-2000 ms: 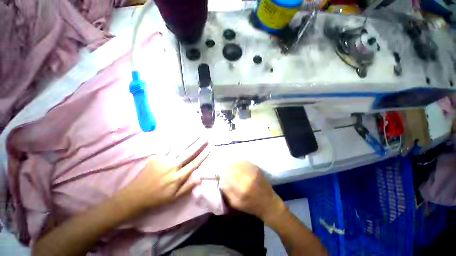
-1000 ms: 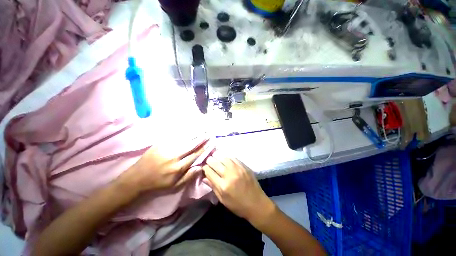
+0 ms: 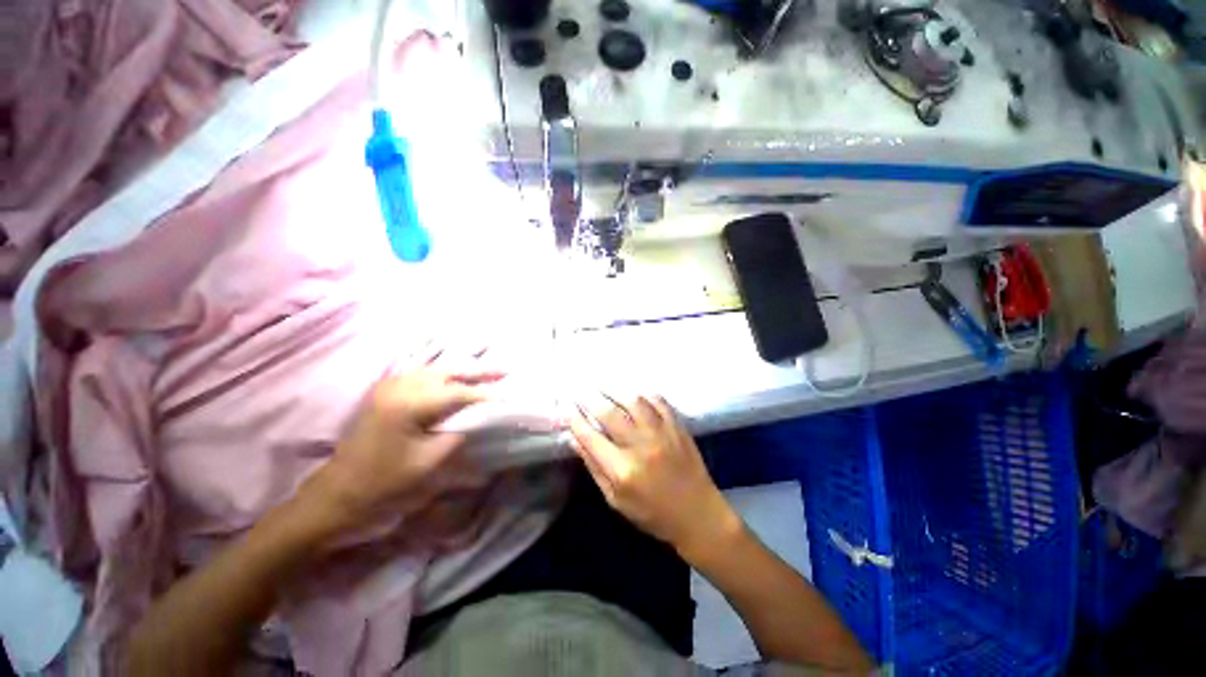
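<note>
The dusty-pink fabric piece (image 3: 265,384) lies in folds on the table left of the needle and hangs over the front edge. My left hand (image 3: 403,430) rests on it with fingers spread. My right hand (image 3: 642,463) is at the table's front edge, fingertips down on bright cloth; glare hides whether it grips the edge. The sewing machine head (image 3: 794,106) stands behind, with the presser foot (image 3: 608,249) beyond and between my hands. Pale cloth (image 3: 496,562) hangs below the pink.
A blue tube (image 3: 397,199) hangs left of the needle. A smartphone (image 3: 776,288) with a white cable lies right of it. Snips (image 3: 963,318) and a red item (image 3: 1018,284) lie further right. A blue crate (image 3: 979,529) stands below. More pink fabric (image 3: 119,106) is heaped back left.
My left hand has moved left and my right hand right, so they are further apart. The cloth between them is flatter on the table. The view has shifted slightly.
</note>
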